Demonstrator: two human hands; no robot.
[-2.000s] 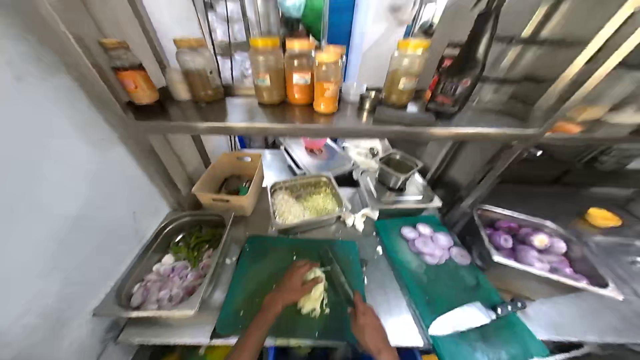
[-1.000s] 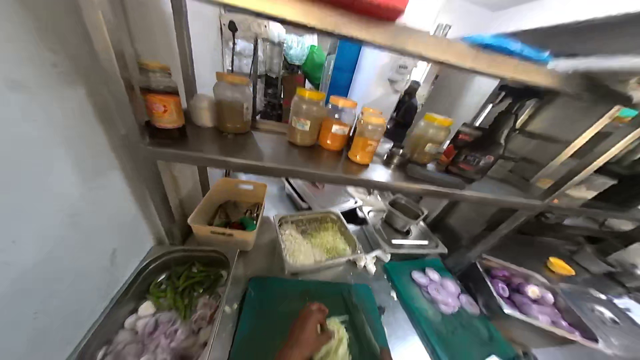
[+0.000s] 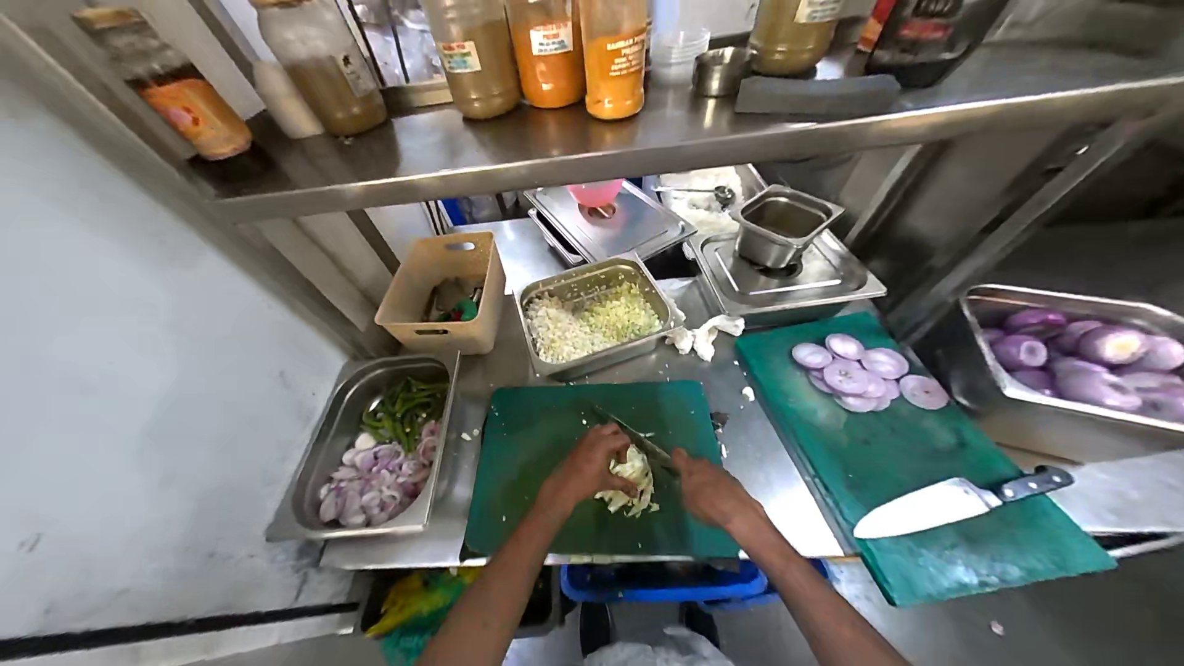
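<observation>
On a green cutting board (image 3: 527,462), my left hand (image 3: 592,462) grips a small heap of pale shredded cabbage or a similar vegetable (image 3: 636,486), fingers curled over its left side. My right hand (image 3: 710,486) holds a knife (image 3: 638,437) by its handle, which the fingers hide; the dark blade slants up and left, close to my left fingertips. Beyond the board stands a steel pan (image 3: 592,363) with two kinds of finely chopped pale vegetable.
Left is a steel pan (image 3: 444,472) of green chillies and sliced onions. Right, another green board (image 3: 856,472) bears onion slices (image 3: 856,375) and a large knife (image 3: 934,507); beyond lies a pan of onions (image 3: 1101,347). A tan bin (image 3: 425,324) stands behind; a steel shelf (image 3: 555,153) with jars crosses above.
The view has tilted down since a second ago, so the knife and my right hand show clearly again. My left hand stays at the pale vegetable.
</observation>
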